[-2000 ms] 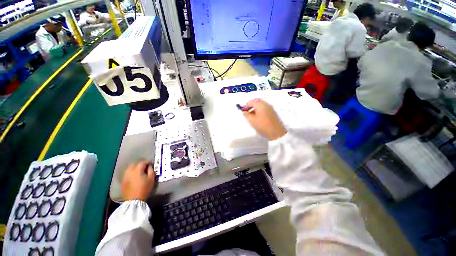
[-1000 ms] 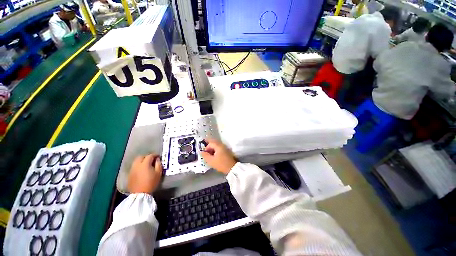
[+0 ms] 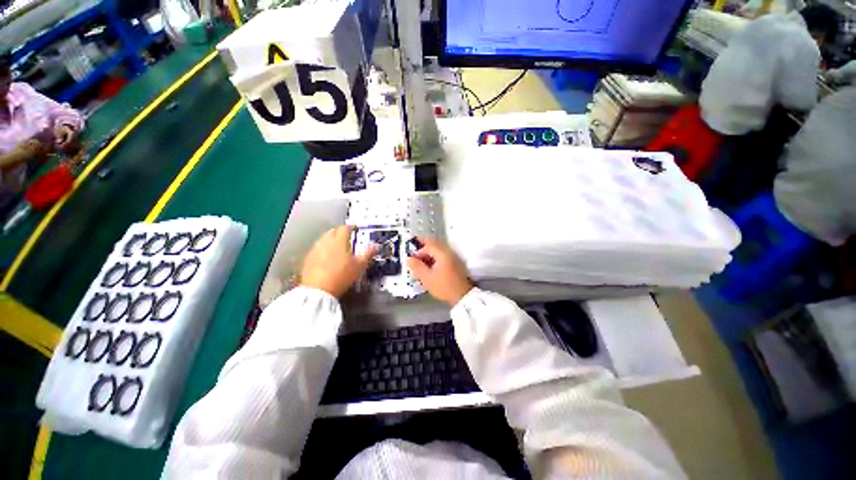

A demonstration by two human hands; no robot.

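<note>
The silver base plate (image 3: 424, 212) lies in front of me with the black inspection fixture (image 3: 385, 266) on it. My left hand (image 3: 332, 262) is at the fixture's left side, its fingertips over the fixture's edge. Whether they grip a ring there is too blurred to tell. My right hand (image 3: 439, 270) is just right of the fixture and pinches a small dark ring part (image 3: 413, 246) between its fingertips. The left-hand tray (image 3: 70, 389) holds black ring parts in rows. One dark ring part (image 3: 648, 165) lies on the right-hand tray stack (image 3: 582, 220).
A keyboard (image 3: 404, 361) and mouse (image 3: 571, 328) are below the plate. The white "05" camera head (image 3: 305, 89) and the column (image 3: 413, 84) stand behind. A black block (image 3: 353, 177) and thin ring (image 3: 376, 175) lie behind the plate. A person (image 3: 28, 127) is across the green belt.
My right hand has gone from the right-hand stack to beside the fixture with a ring part. My left hand has moved right, from beside the plate onto the fixture's edge. The view has shifted right.
</note>
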